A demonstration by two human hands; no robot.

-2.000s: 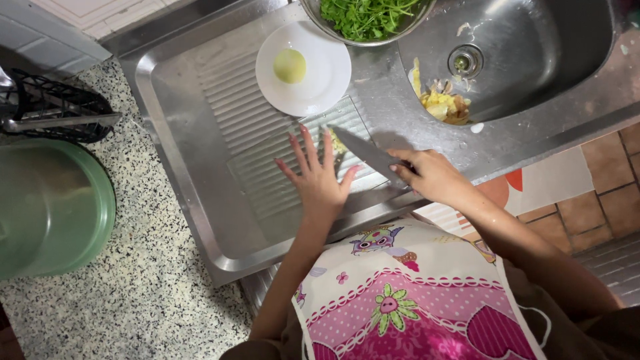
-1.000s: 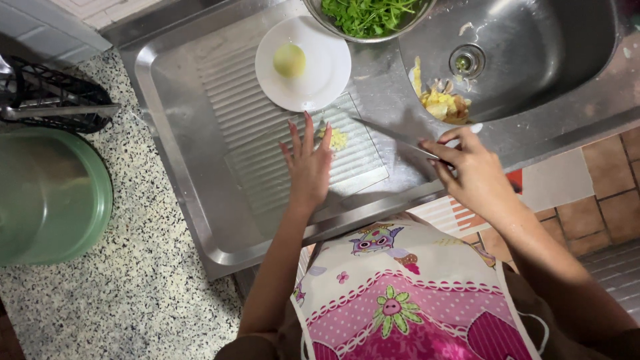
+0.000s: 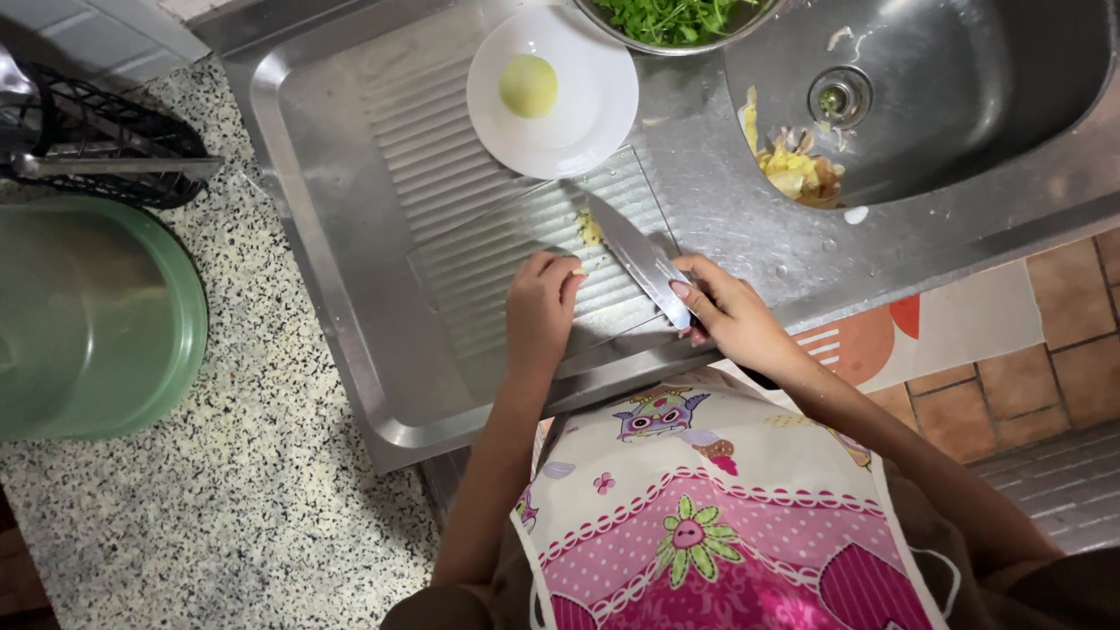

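Observation:
My right hand (image 3: 731, 311) grips a kitchen knife (image 3: 641, 261) by its handle, the blade pointing up and left over a clear glass cutting board (image 3: 621, 297). Finely chopped pale-yellow pieces (image 3: 589, 229) lie on the board beside the blade's tip. Left of the knife is my left hand (image 3: 544, 293), its fingertips pinched together around a small pale bit that they mostly hide. Just above the board stands a white plate (image 3: 595, 105) bearing a round yellow-green item (image 3: 528, 86), perhaps a cut citrus half.
A metal bowl (image 3: 678, 48) of leafy greens stands at the top. Yellowish peelings (image 3: 801, 171) lie in the steel sink (image 3: 927, 131) at right. On the speckled counter (image 3: 262, 490) at left are a green plastic tub (image 3: 188, 324) and a black utensil basket (image 3: 122, 122).
My left hand, earlier spread with fingers apart near the chopped pieces, has drawn back toward me and its fingers have closed. The knife has turned so that its blade points more steeply away from me.

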